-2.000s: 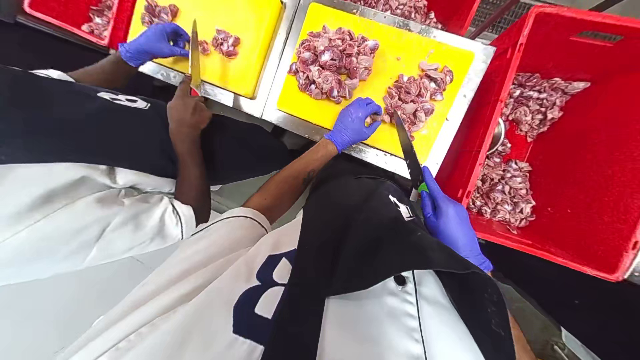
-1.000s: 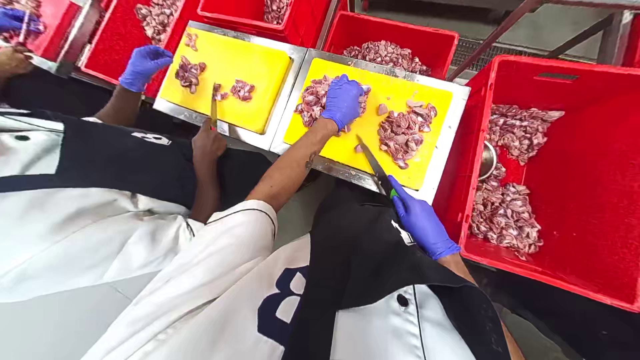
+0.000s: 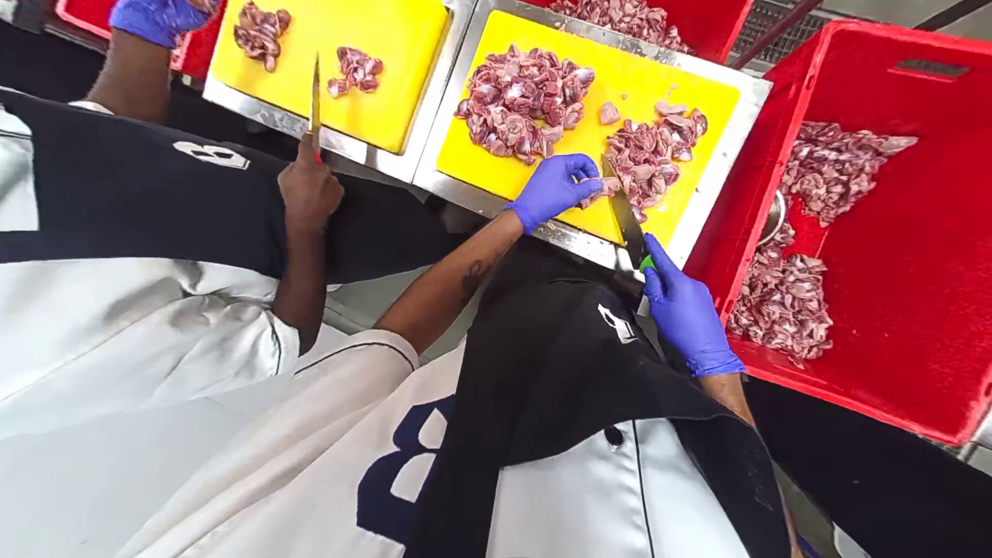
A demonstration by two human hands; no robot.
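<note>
My left hand point(image 3: 556, 191), in a blue glove, pinches a small piece of meat point(image 3: 602, 191) near the front edge of the yellow cutting board point(image 3: 573, 143). In my right hand point(image 3: 684, 314), also gloved, is a green-handled knife point(image 3: 626, 220); its blade lies against that piece. A large pile of meat pieces point(image 3: 521, 105) sits on the board's left part, a smaller pile point(image 3: 645, 159) just beyond the blade to the right. One loose piece point(image 3: 609, 114) lies between the piles.
At the right stands a deep red crate point(image 3: 899, 310) with meat and a metal bowl point(image 3: 773, 217) partly hidden by its wall. Another red crate holds meat behind the board. At left a co-worker's hand point(image 3: 310, 186) holds a knife by a second yellow board point(image 3: 395, 85).
My left hand has moved from the large pile, where it was one second ago, to the knife blade and now holds a piece. The co-worker's gloved hand is raised at the upper left.
</note>
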